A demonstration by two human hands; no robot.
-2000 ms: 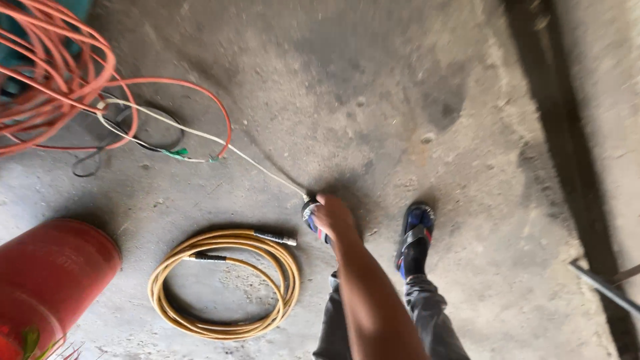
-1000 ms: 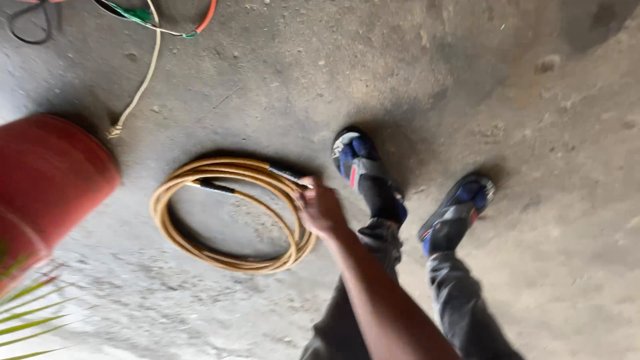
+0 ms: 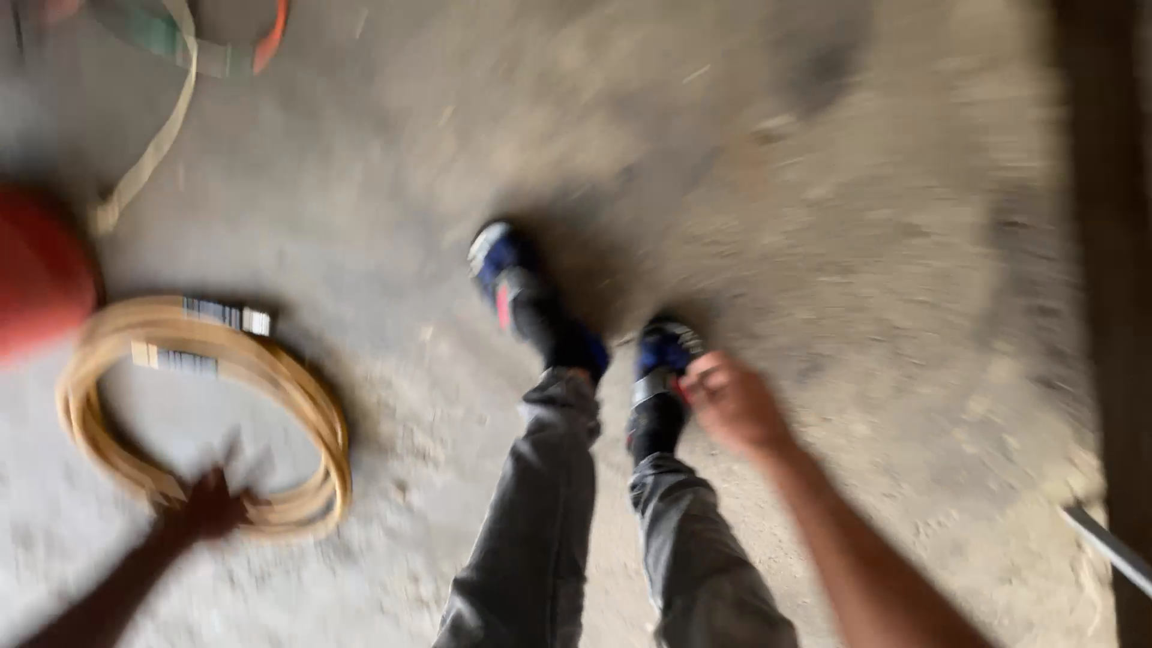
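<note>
A coiled tan hose [image 3: 337,450] with metal end fittings [image 3: 256,321] lies on the concrete floor at the left. My left hand [image 3: 211,506] is over the coil's lower edge with its fingers spread; blur hides whether it touches the hose. Over by my shoe, my right hand [image 3: 731,400] has its fingers curled and partly hidden; I cannot tell if anything is in them. My legs in grey trousers and my blue strapped shoes [image 3: 666,346] are between the two hands.
A red container [image 3: 40,274] stands at the left edge. A pale cord [image 3: 162,139] and part of an orange hose [image 3: 273,36] lie at the upper left. A dark strip [image 3: 1102,270] runs down the right side, with a metal bar [image 3: 1107,544] near it.
My left hand has come into view over the coil. My right hand, at the coil's end fitting a second ago, is now away from it to the right. The view has shifted.
</note>
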